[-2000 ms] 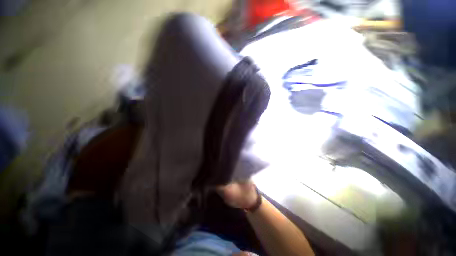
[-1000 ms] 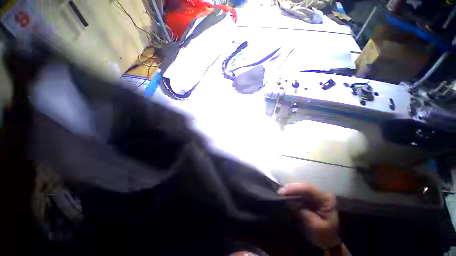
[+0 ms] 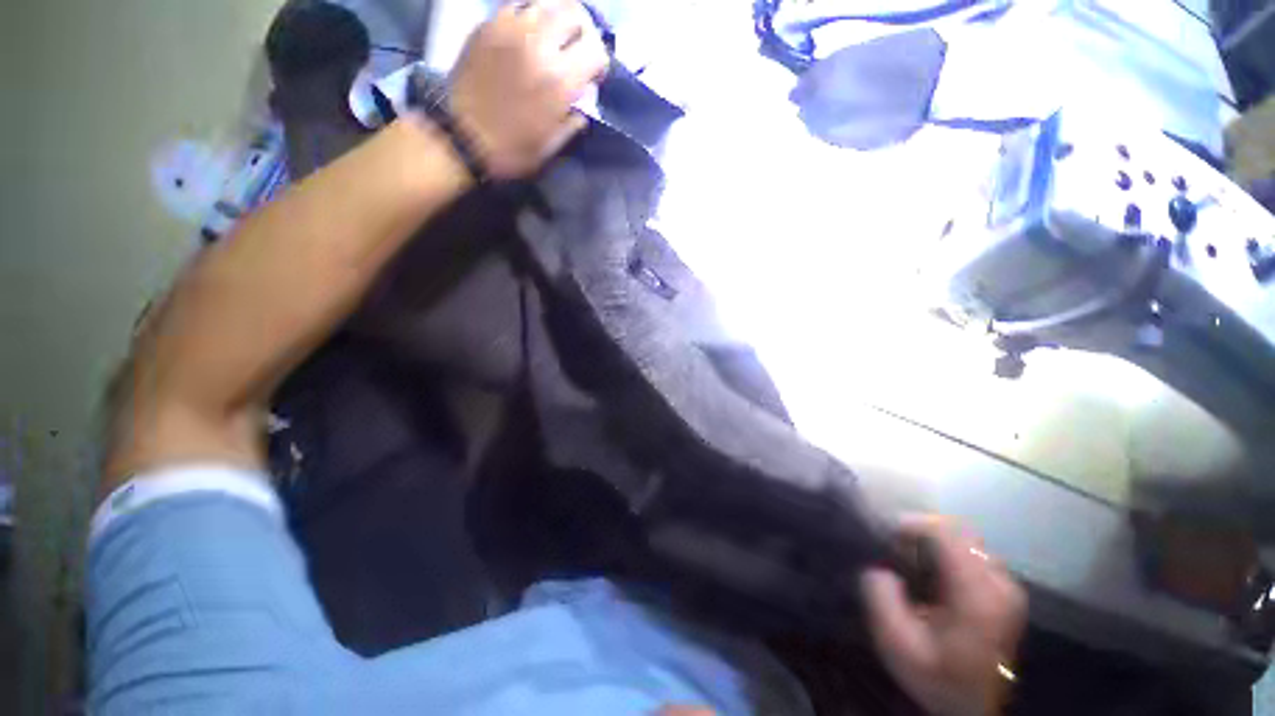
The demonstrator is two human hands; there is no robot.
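A dark garment piece, with grey textured cloth and darker smooth parts, lies across my lap and the table's front edge. My left hand is at the top centre, its fingers closed on the garment's upper end; a dark band is on the wrist. My right hand is at the lower right, slightly blurred, and grips the garment's lower right end. The white sewing machine head stands to the right, apart from the cloth.
A pale grey piece with dark edging lies at the back of the brightly lit table. A brownish object shows at the right end. Other cloth shows at the upper left.
My left arm has come into view across the left side, its hand holding the garment's upper end. The garment has swung up to the centre. My right hand has moved slightly right and down, still gripping.
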